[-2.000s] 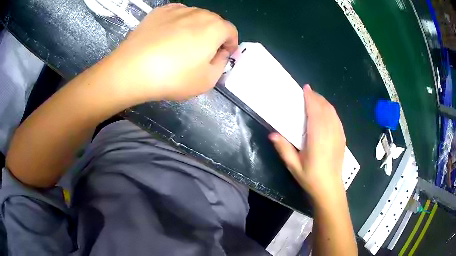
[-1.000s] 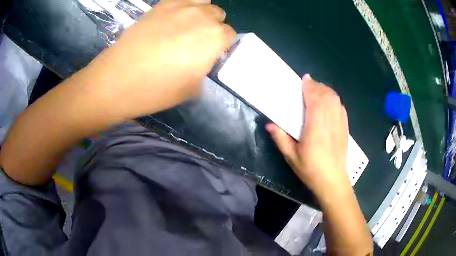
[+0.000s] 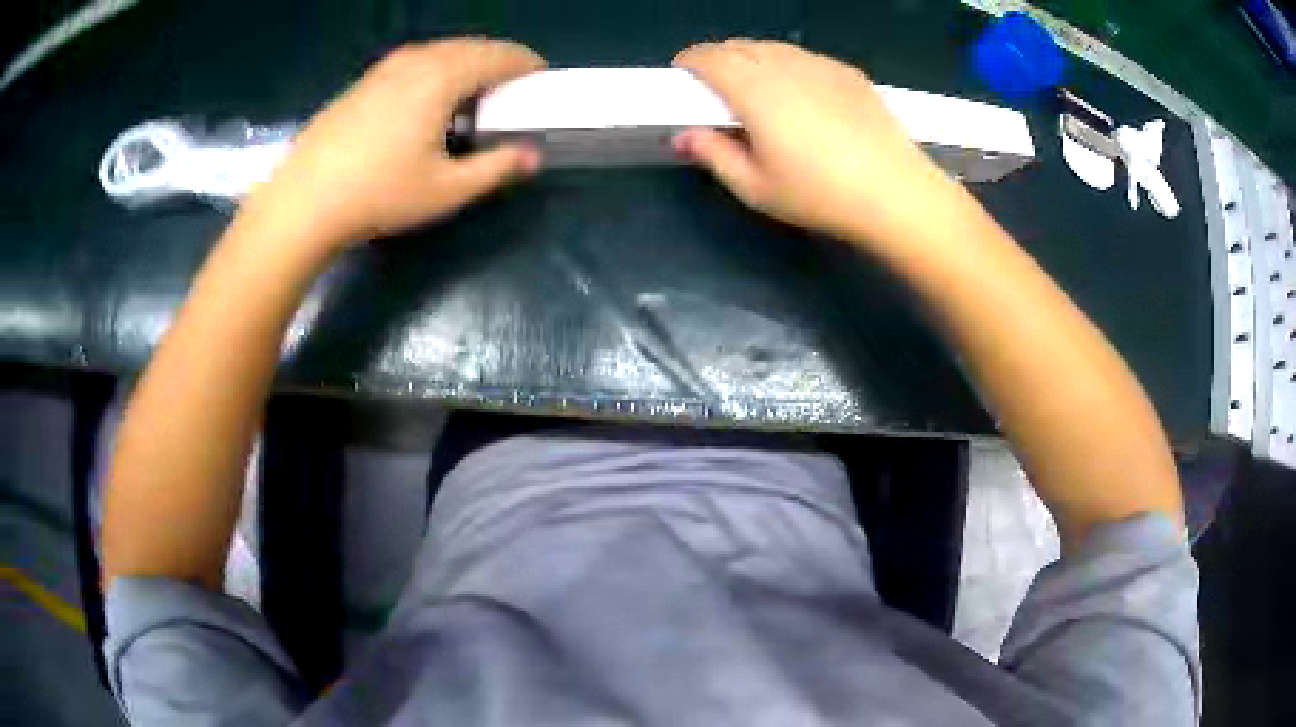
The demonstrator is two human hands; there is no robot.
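A long white power strip point(image 3: 604, 102) lies across the dark-green worktop in front of me, its long side facing me and a grey lower edge showing. My left hand point(image 3: 405, 142) grips its left end, thumb on the near side and fingers over the far side. My right hand point(image 3: 796, 135) grips it right of the middle in the same way. The strip's right end sticks out past my right hand. A coiled white cord in a clear plastic bag point(image 3: 192, 161) lies left of my left hand. My hands hide parts of the strip.
A blue round object point(image 3: 1018, 54) is at the back right. A flat rounded piece with a brown-grey band point(image 3: 1090, 142) and a white irregular piece point(image 3: 1146, 165) lie beside it. Stacked white covers point(image 3: 1242, 284) with dark dots stand at the right edge. A whitish rail runs behind.
My view has turned, so the strip now lies nearly level across it. My left hand has moved from the cord end to grip the strip's body. The bagged cord shows more fully.
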